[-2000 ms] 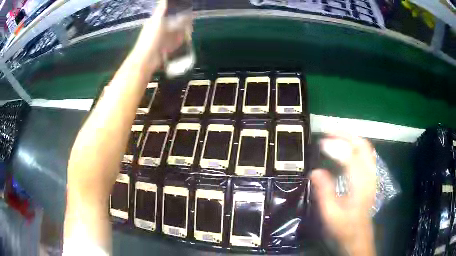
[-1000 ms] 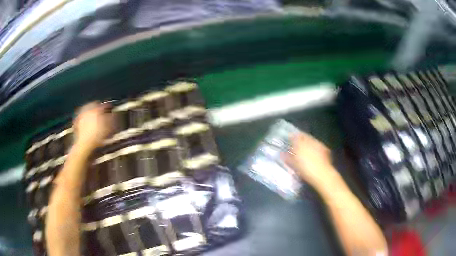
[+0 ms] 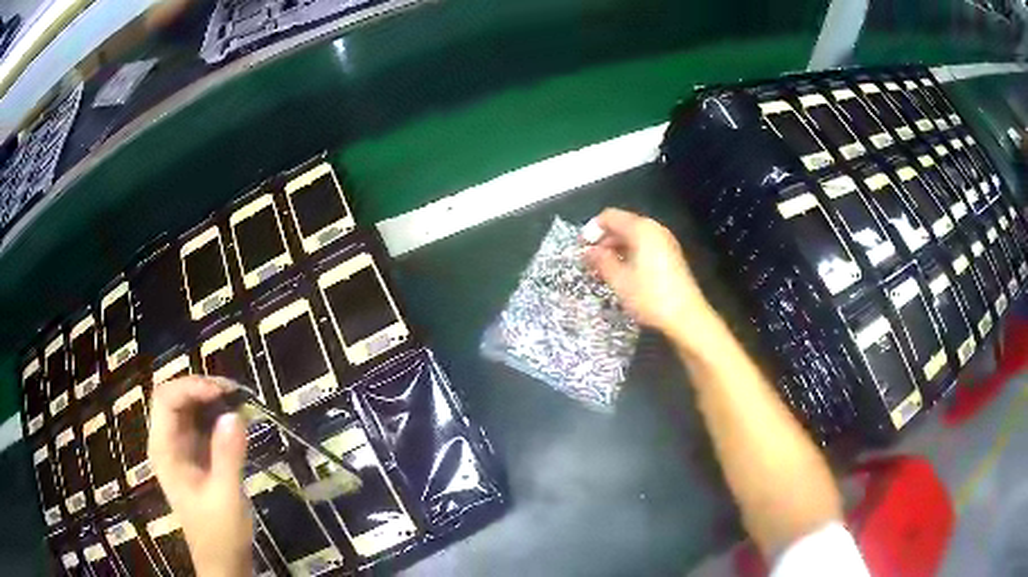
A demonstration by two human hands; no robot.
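Note:
My left hand (image 3: pixel 201 456) is at the lower left, above the blister tray (image 3: pixel 434 451). It holds a smartphone unit (image 3: pixel 295 437) tilted, nearly edge-on, over the tray's front row. The tray holds rows of dark-screened, pale-bordered phones; one front pocket at its right end is shiny black without a phone, and there is a gap in the back row. My right hand (image 3: pixel 640 268) is over the upper right part of the clear plastic bag (image 3: pixel 564 321), fingertips together. Something small and whitish shows at the fingertips; whether it is a part or a finger covering I cannot tell.
A thick stack of filled trays (image 3: pixel 753 254) stands at the right. A white strip (image 3: pixel 524 186) crosses the green bench. A raised shelf (image 3: pixel 197 96) with more trays runs along the upper left. A red stool (image 3: pixel 905 518) is at the lower right.
The view has swung right, then steadied. My left hand has come down to the tray's front with the phone. My right hand stays at the bag, now at its upper right part.

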